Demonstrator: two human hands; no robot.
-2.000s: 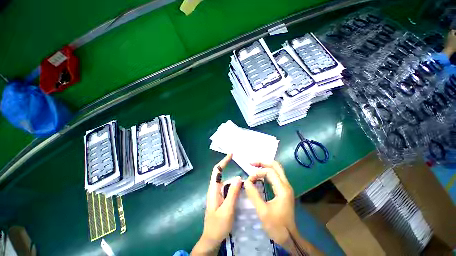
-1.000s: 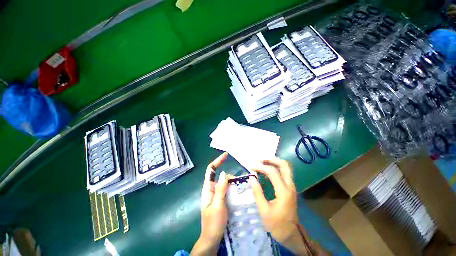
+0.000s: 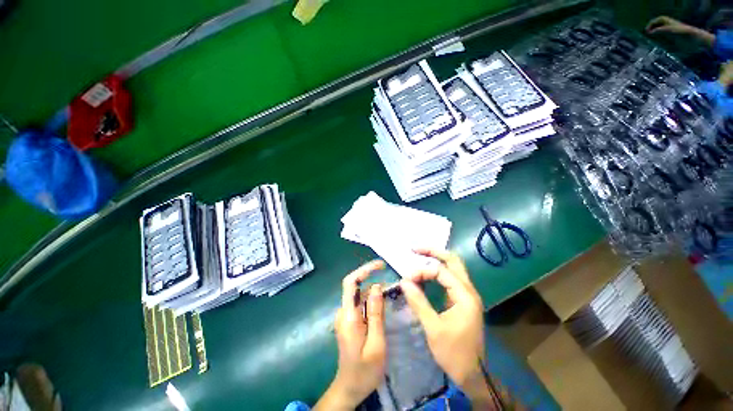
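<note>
A phone-shaped piece [image 3: 408, 353] with a dark outline and grey surface lies close to my body at the bottom centre, its top end between my hands. My left hand [image 3: 362, 333] is at its left edge, thumb and fingers near the top corner. My right hand [image 3: 448, 317] holds its upper right side, fingertips at the top end. Whether a small part is between the fingertips cannot be told. Blank white cards [image 3: 398, 233] lie just beyond my fingers.
Left stacks [image 3: 169, 245] of patterned pieces stand above a yellow ruled sheet [image 3: 167, 345]. Right stacks [image 3: 418, 108] stand near the rail. Dark scissors [image 3: 503, 239] lie right of the cards. Clear plastic [image 3: 643, 136], an open carton [image 3: 563, 361] and another person's hand [image 3: 679, 28] are at right.
The piece in my hands now looks darker and tilts differently, its lower end further right. My left hand has shifted slightly right. Another person's hand has appeared at the upper right.
</note>
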